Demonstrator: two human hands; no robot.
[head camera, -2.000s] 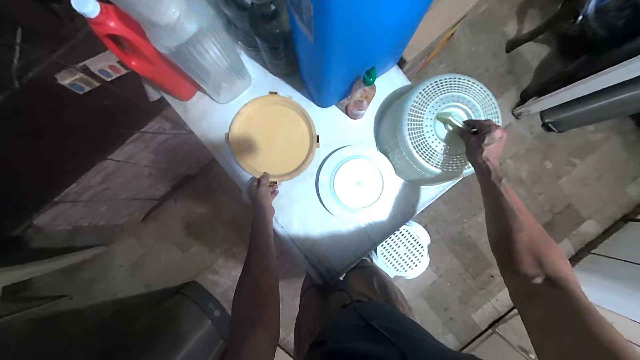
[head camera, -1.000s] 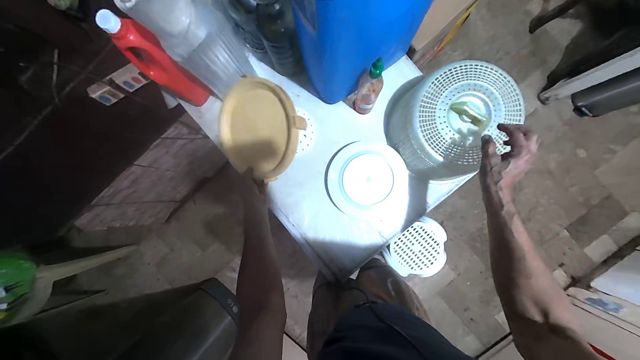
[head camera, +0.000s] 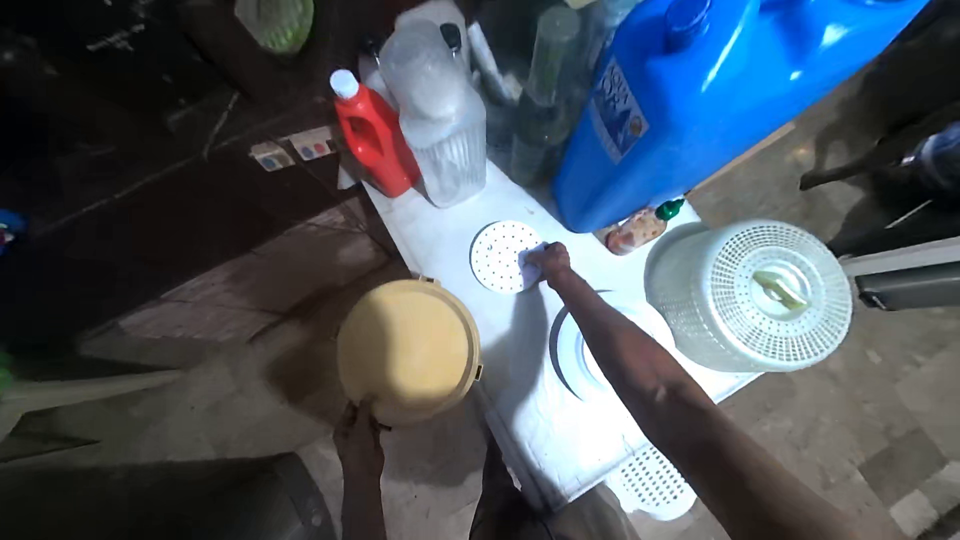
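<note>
My left hand (head camera: 360, 435) holds a round tan plastic lid (head camera: 405, 349) by its near rim, off the left edge of the white table (head camera: 442, 247). With my right hand (head camera: 551, 262) I grip the right edge of a small round white perforated disc (head camera: 501, 256) over the table. Under my right forearm is a white round lid or plate (head camera: 652, 322), partly hidden. A pale perforated basket (head camera: 690, 296) with a slotted lid (head camera: 817, 277) stands at the table's right corner, and a light green piece lies on the lid's middle.
Toward the back stand a red plastic jug (head camera: 382, 150), a clear ribbed plastic container (head camera: 454, 157), a dark glass bottle (head camera: 536, 135), a large blue jerrycan (head camera: 675, 112) and a small green-capped bottle (head camera: 636, 231). A white perforated piece (head camera: 652, 484) is below the near edge.
My left hand has lifted the tan lid off the table and moved it left, uncovering the small perforated disc. My right hand has left the basket lid and taken hold of that disc.
</note>
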